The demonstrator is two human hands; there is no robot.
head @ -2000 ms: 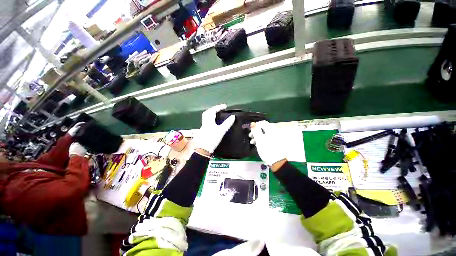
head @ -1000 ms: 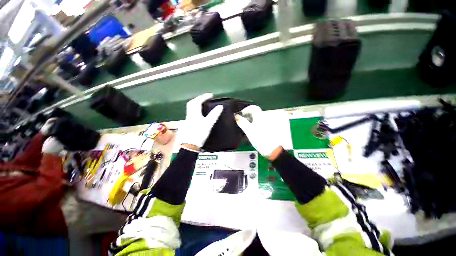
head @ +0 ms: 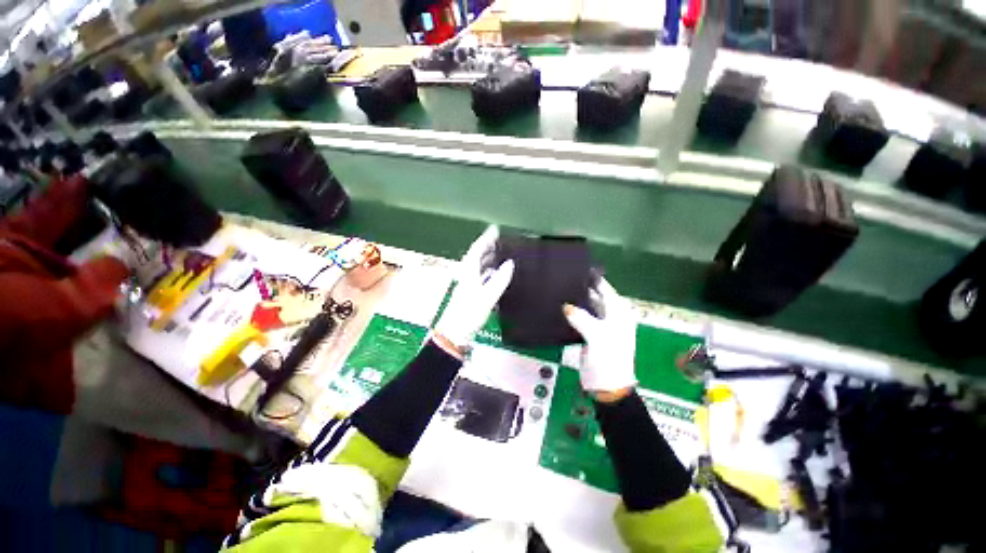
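Note:
A black speaker cabinet (head: pixel 544 290) is held between my two hands above the carton-covered bench, at its back edge beside the belt. Its flat dark face is towards me. My left hand (head: pixel 474 295), in a white glove, grips its left side. My right hand (head: pixel 608 337), also in a white glove, grips its lower right side, with the thumb on the face. The far sides of the cabinet and the fingers behind it are hidden. A printed green-and-white carton (head: pixel 487 408) lies flat below.
A green conveyor belt (head: pixel 432 216) behind the bench carries black cabinets, one (head: pixel 784 240) at the right. A heap of black plastic parts (head: pixel 908 464) lies at the right. A yellow-handled tool (head: pixel 230 354) and a dark stick-like tool (head: pixel 297 351) lie left. A person's red sleeve (head: pixel 49 292) is far left.
The cabinet has turned so its flat face shows more squarely. My right hand has moved from its upper right to its lower right side. The view has tilted and shifted.

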